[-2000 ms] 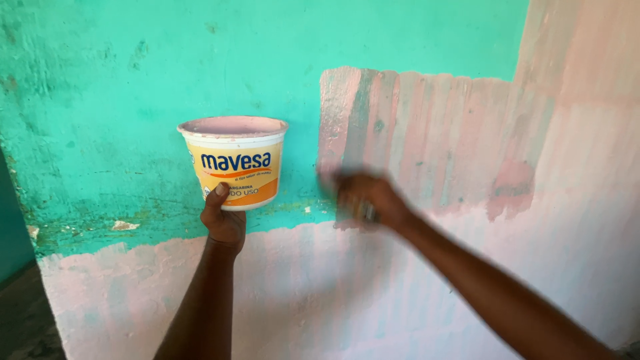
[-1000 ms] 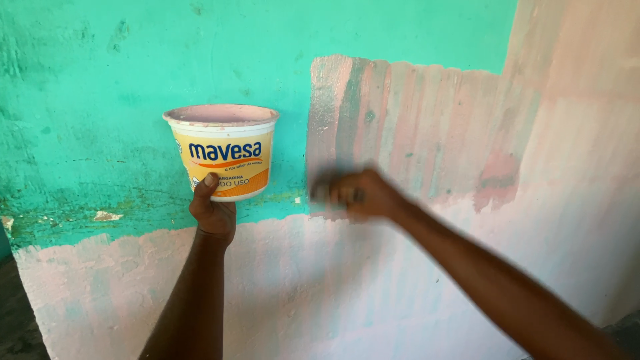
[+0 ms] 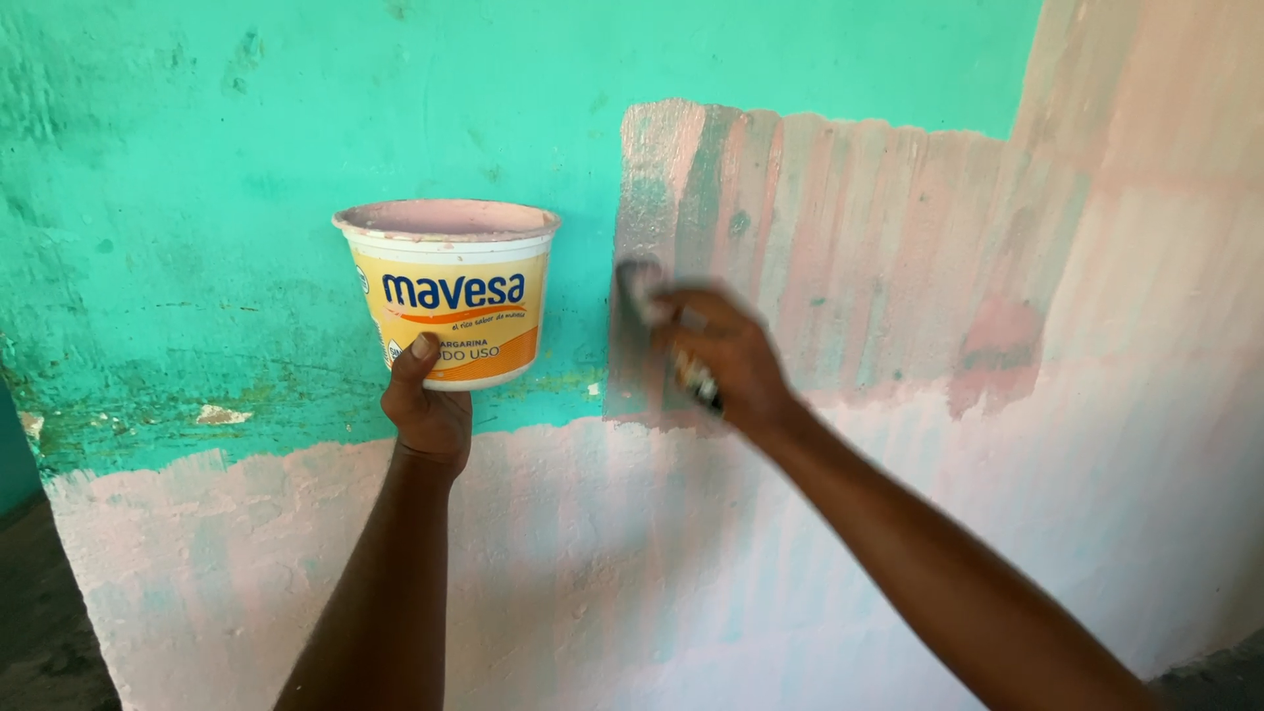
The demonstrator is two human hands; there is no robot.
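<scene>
My left hand (image 3: 430, 405) holds a plastic margarine tub (image 3: 459, 296) from below, its thumb on the front label. Pink paint coats the inside of the tub's rim; how full it is cannot be seen. To the right, my right hand (image 3: 726, 360) grips a paintbrush (image 3: 640, 281), blurred by motion, with its bristles at the wall. Under and around the brush lies a streaky patch of wet-looking pink paint (image 3: 849, 227), with green showing through between strokes. The turquoise-green wall paint (image 3: 474, 89) borders that patch above and at its left.
A pale pink painted band (image 3: 553, 553) covers the lower wall and joins more pink on the right. Chipped spots (image 3: 223, 415) show in the green at lower left. Dark floor (image 3: 44, 612) is visible past the wall's left edge, with another dark strip at bottom right.
My right hand and the brush have moved along the left edge of the pink patch, and now stand higher against it than one second ago. My left hand still holds the tub.
</scene>
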